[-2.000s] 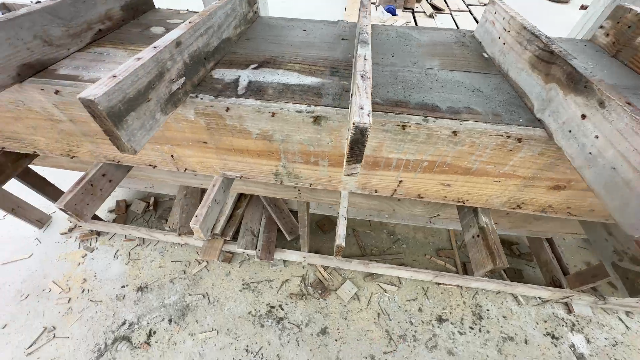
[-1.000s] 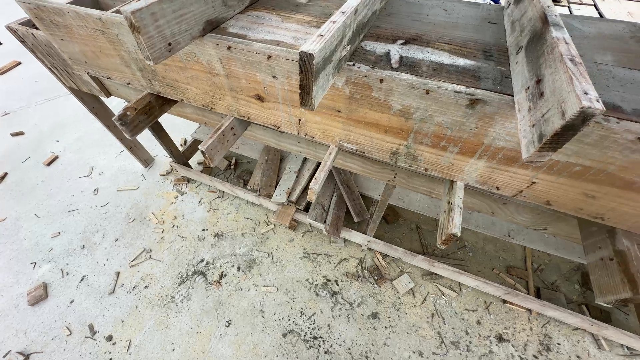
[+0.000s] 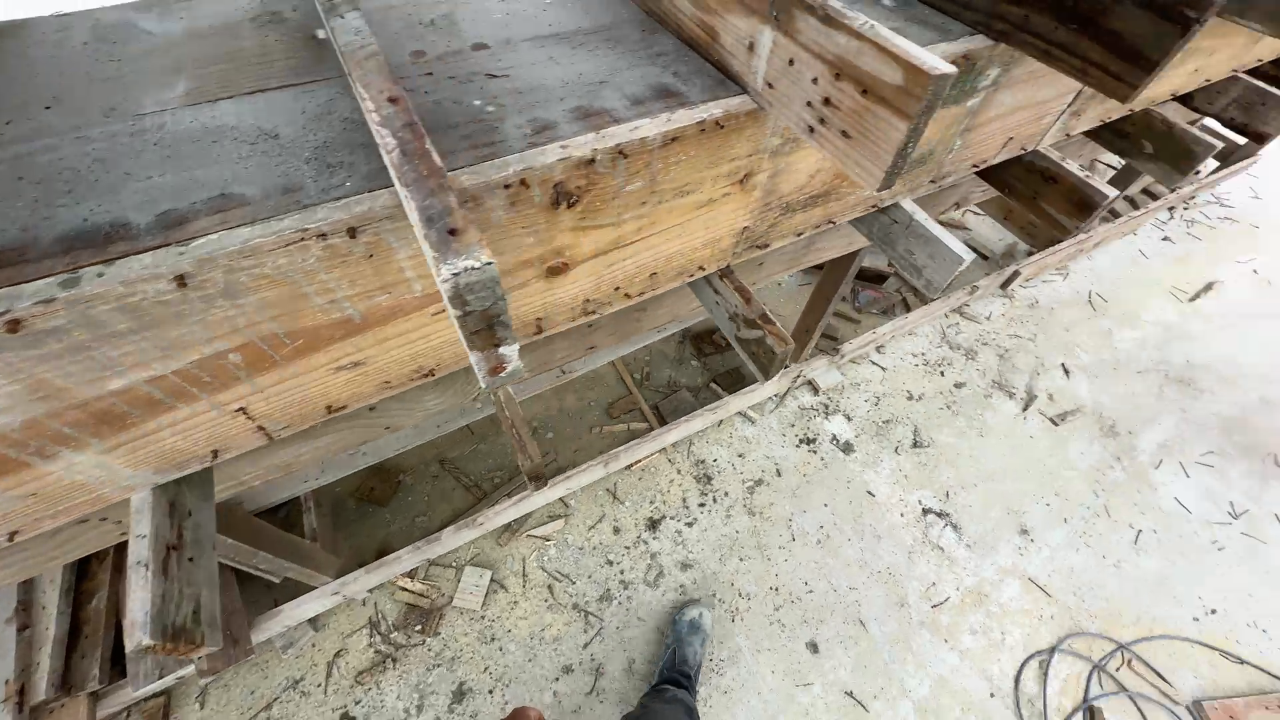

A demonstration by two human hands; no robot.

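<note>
At the bottom edge, a small sliver of skin shows, seemingly my left hand [image 3: 524, 713], left of my boot [image 3: 686, 640]. Whether it holds anything is hidden. My right hand is out of view. In front stands a large timber formwork with a long side board [image 3: 600, 215], studded with nails and knots. Its grey-stained planks [image 3: 230, 110] form the top. A narrow upright-set board [image 3: 430, 190] lies across them and sticks out over the side, and a wider nailed board [image 3: 840, 90] juts out farther right.
A long wooden strip [image 3: 660, 440] runs low along the formwork's foot. Short timber blocks [image 3: 175, 565] and braces [image 3: 825, 300] stick out beneath. Wood scraps [image 3: 472, 587] and nails litter the concrete floor [image 3: 900, 520]. Looped cable [image 3: 1100, 665] lies at lower right.
The view has swung to another stretch of the formwork. My boot and a sliver of hand now show at the bottom; neither earlier frame shows them.
</note>
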